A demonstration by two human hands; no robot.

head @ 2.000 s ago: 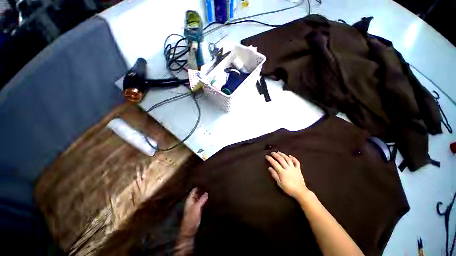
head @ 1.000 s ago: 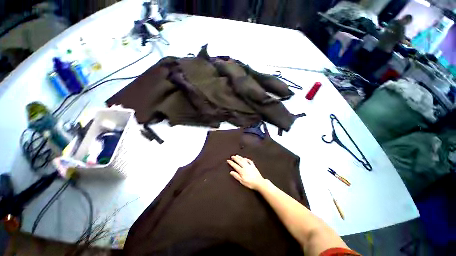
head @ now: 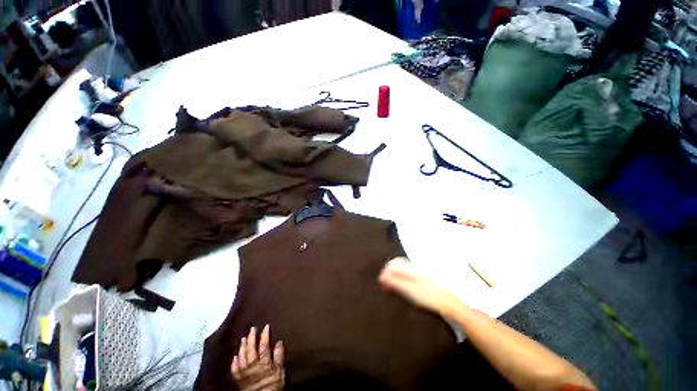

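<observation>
A dark brown sleeveless garment [head: 329, 298] lies flat on the white table in front of me, with a dark hanger neck piece [head: 313, 212] showing at its neckline. A small round dot shows on its front below the neck. My left hand [head: 258, 360] lies on the garment's lower left part, fingers apart. My right hand [head: 405, 281] is at the garment's right side edge, below the armhole; it is blurred, and whether its fingers pinch the cloth is unclear.
A crumpled brown garment pile [head: 222, 168] lies beyond. A white basket [head: 118, 336] is lower left. On the right are a black hanger [head: 466, 160], snips [head: 464, 221] and a thin stick-like tool [head: 481, 275]. A red cone [head: 383, 101] and another hanger stand farther off. Green sacks [head: 516, 72] are beyond the table.
The view has swung to the right. My right hand has moved from the garment's upper front to its right side edge. My left hand, out of view one second ago, shows again on the cloth.
</observation>
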